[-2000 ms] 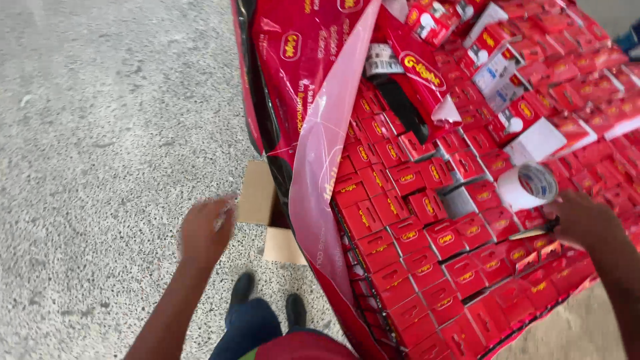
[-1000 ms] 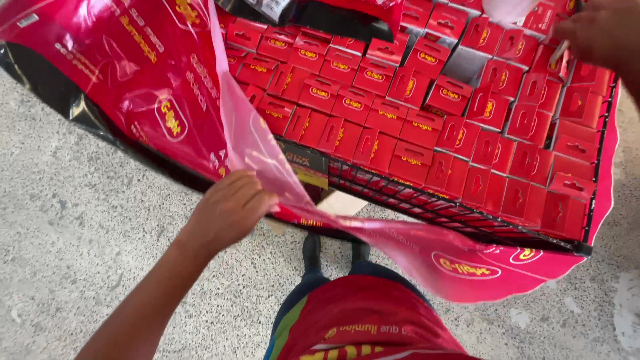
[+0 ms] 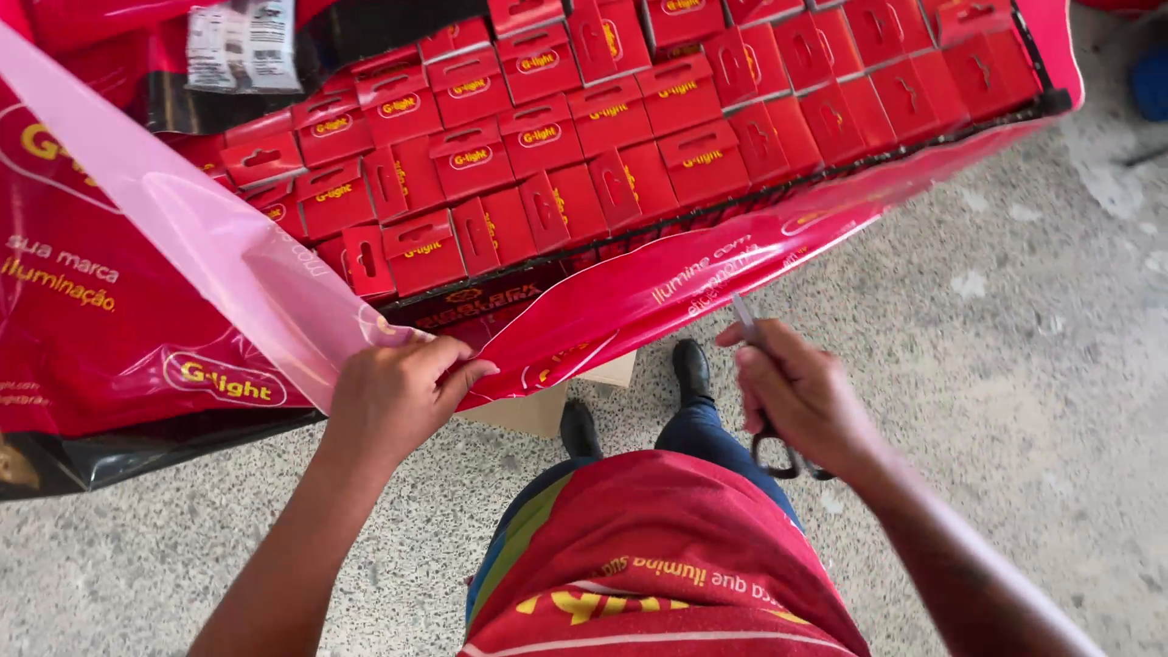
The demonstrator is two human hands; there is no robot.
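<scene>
My left hand (image 3: pixel 401 392) pinches the edge of a printed red plastic sheet (image 3: pixel 639 292) at the near side of a black wire bin (image 3: pixel 803 178). Held in my right hand (image 3: pixel 803 392) is a pair of scissors (image 3: pixel 774 456), its blades pointing up and left near the sheet's lower edge; whether the blades are apart I cannot tell. Rows of small red G-light boxes (image 3: pixel 470 160) fill the bin behind the sheet. At the left the sheet folds over, its pale pink underside (image 3: pixel 201 237) showing.
A clear packet with a printed label (image 3: pixel 242 46) lies on black plastic at the upper left. Beneath the bin edge, cardboard (image 3: pixel 525 411) rests on the speckled floor (image 3: pixel 985 365), close to my boots (image 3: pixel 692 365). A blue object (image 3: pixel 1152 82) stands at the far right.
My left hand, apart from the sheet two seconds ago, now grips its edge. My right hand has moved from over the boxes to the near side of the bin, with the scissors. The view has shifted.
</scene>
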